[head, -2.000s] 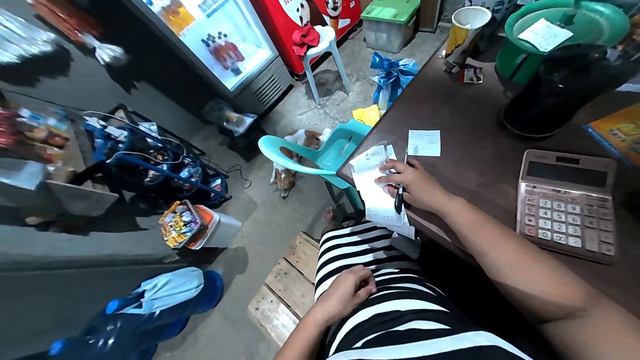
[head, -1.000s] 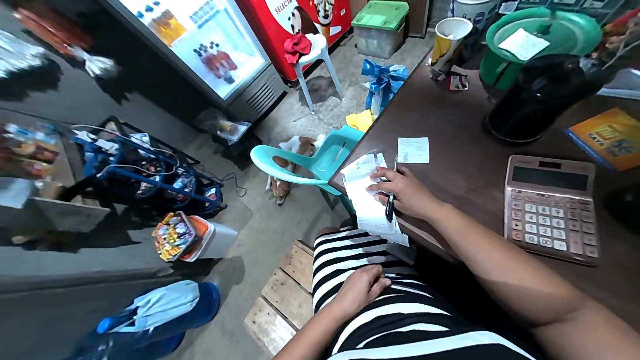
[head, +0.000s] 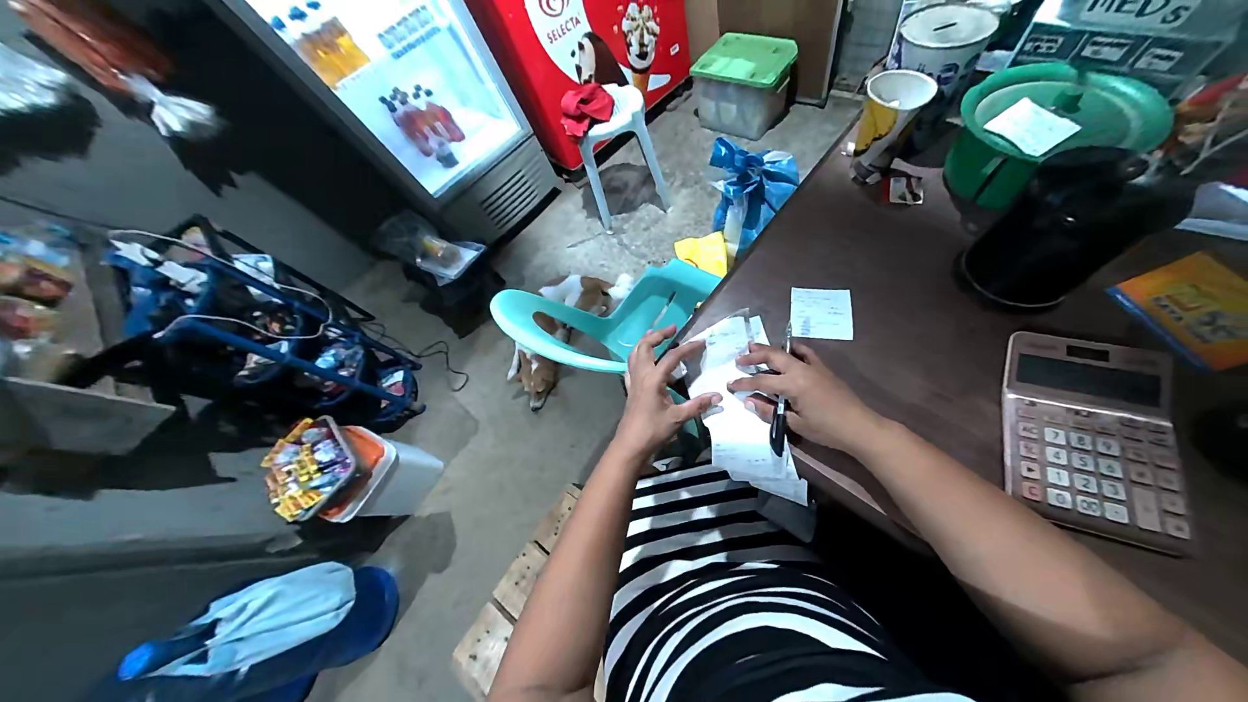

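Observation:
Several long white paper slips (head: 733,414) with writing lie overlapped at the table's edge, their lower ends hanging over it. My right hand (head: 804,390) rests on their right side and holds a black pen (head: 779,425) between its fingers. My left hand (head: 663,395) is spread at their left side, fingertips and thumb touching the paper. A smaller white note (head: 821,314) with writing lies flat just beyond my right hand. A pinkish-gold desk calculator (head: 1097,444) sits to the right on the dark brown table (head: 907,283).
A black jug-like container (head: 1053,229), a green lidded tub (head: 1004,161) and a paper cup (head: 897,93) stand on the table. A turquoise plastic chair (head: 624,327) is against its left edge, with a dog (head: 538,375) on the floor beside it. A wooden slatted seat (head: 517,585) is below.
My left hand has come up from my lap to the left side of the paper slips. My right hand stays on the slips with the pen.

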